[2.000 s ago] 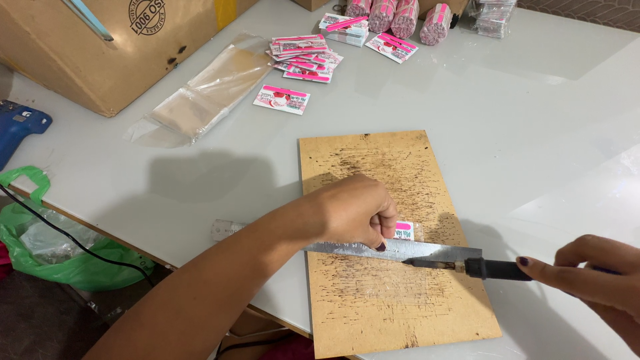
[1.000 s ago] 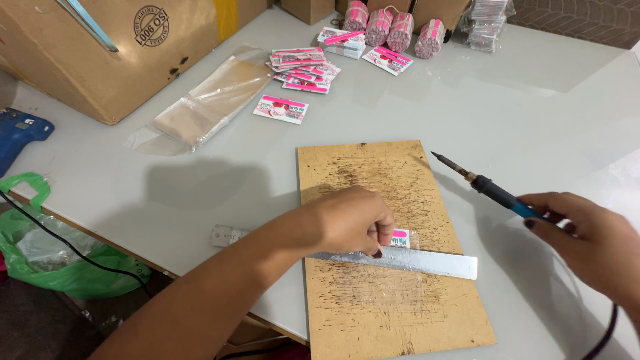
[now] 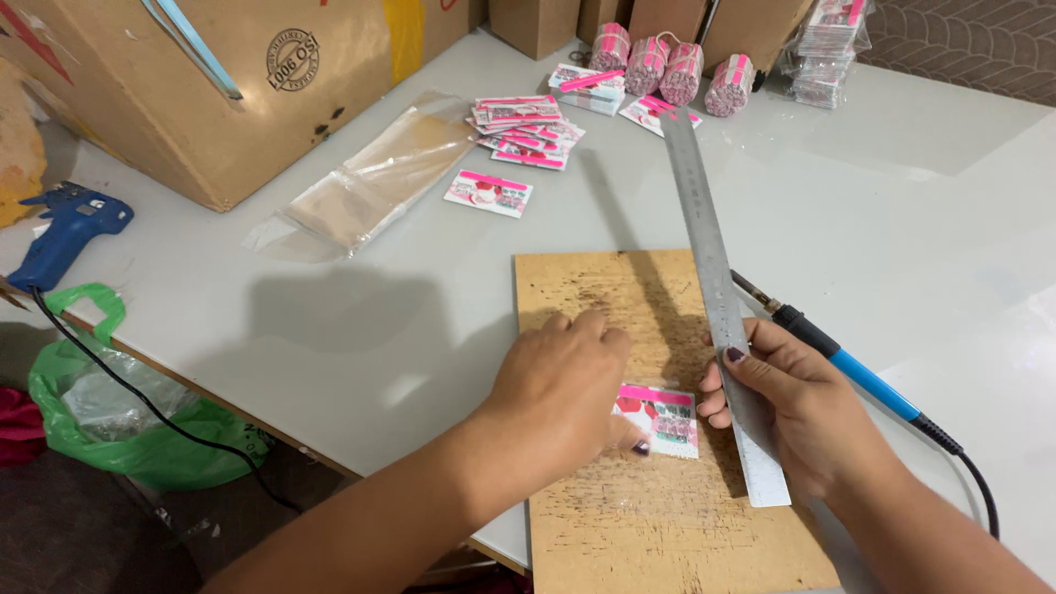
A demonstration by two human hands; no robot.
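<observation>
My right hand (image 3: 792, 396) grips a steel ruler (image 3: 701, 206), raised at a slant over the right side of a scorched wooden board (image 3: 643, 528). Beneath and beside my left hand (image 3: 569, 396), a printed card with a pink strip (image 3: 672, 412) lies on the board; the left thumb is at its lower edge, and whether the fingers pinch anything is hidden. A soldering iron (image 3: 874, 384) with a blue handle lies just beyond my right hand, its metal tip by the ruler.
Clear plastic film (image 3: 388, 173), a pile of cards (image 3: 528, 132) and a single card (image 3: 488, 194) lie beyond the board. Bundled rolls (image 3: 643, 62) stand near cardboard boxes (image 3: 198, 107). A blue glue gun (image 3: 70, 231) is at left, above a green plastic bag (image 3: 148, 429).
The soldering iron has left my right hand and lies on the table. The ruler, earlier flat across the board under my left hand, is now lifted in my right hand.
</observation>
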